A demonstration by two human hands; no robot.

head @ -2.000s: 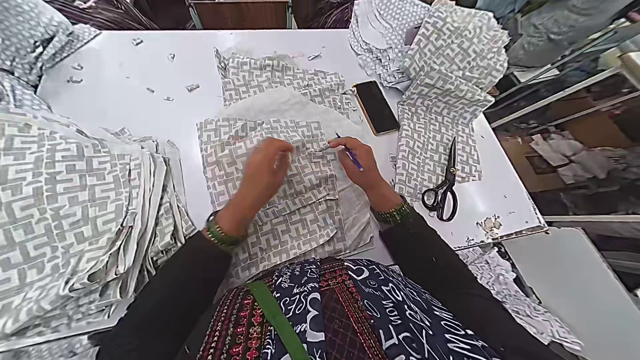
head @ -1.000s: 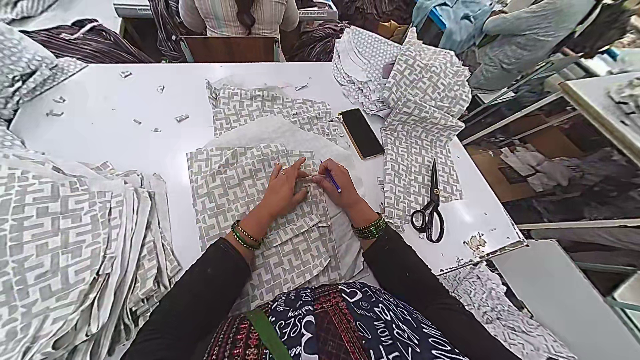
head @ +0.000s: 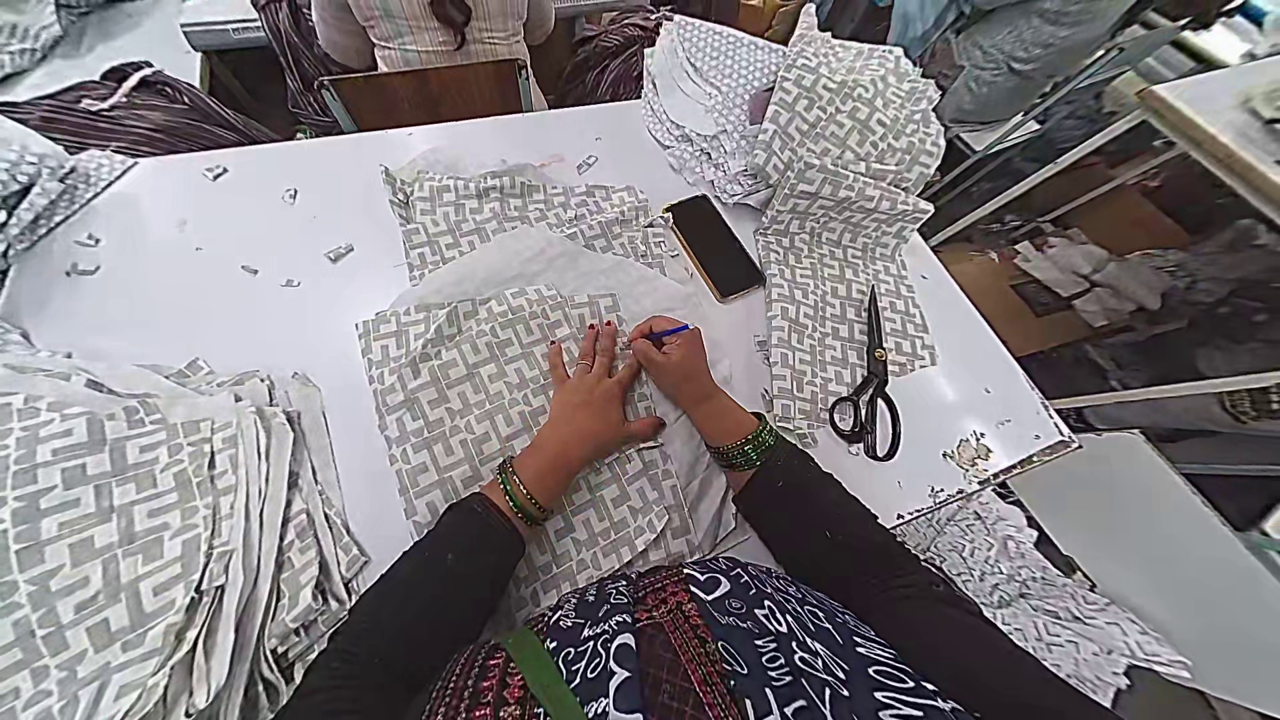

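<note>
A grey-and-white patterned fabric piece (head: 470, 400) lies flat over a plain white cloth (head: 540, 258) at the middle of the table. My left hand (head: 597, 400) rests on the fabric with its fingers spread, holding nothing. Just right of its fingertips, my right hand (head: 675, 365) grips a blue pen (head: 672, 332) near the fabric's upper right edge; the pen's tip is too small to make out clearly. Behind them lies another patterned piece (head: 500, 210). Black-handled scissors (head: 874, 385) lie closed at the right, partly on a long patterned cloth (head: 835, 290).
A smartphone (head: 714, 248) lies beyond my right hand. Stacked patterned fabric (head: 110, 500) covers the table's left side, and folded dotted cloth (head: 705, 100) sits at the back. Small scraps (head: 339, 253) dot the white table. A seated person (head: 430, 30) is beyond the far edge.
My left hand, raised and blurred two seconds ago, then with its fingers bunched near the pen, now lies spread flat on the fabric. The pen stays in my right hand. The view has shifted.
</note>
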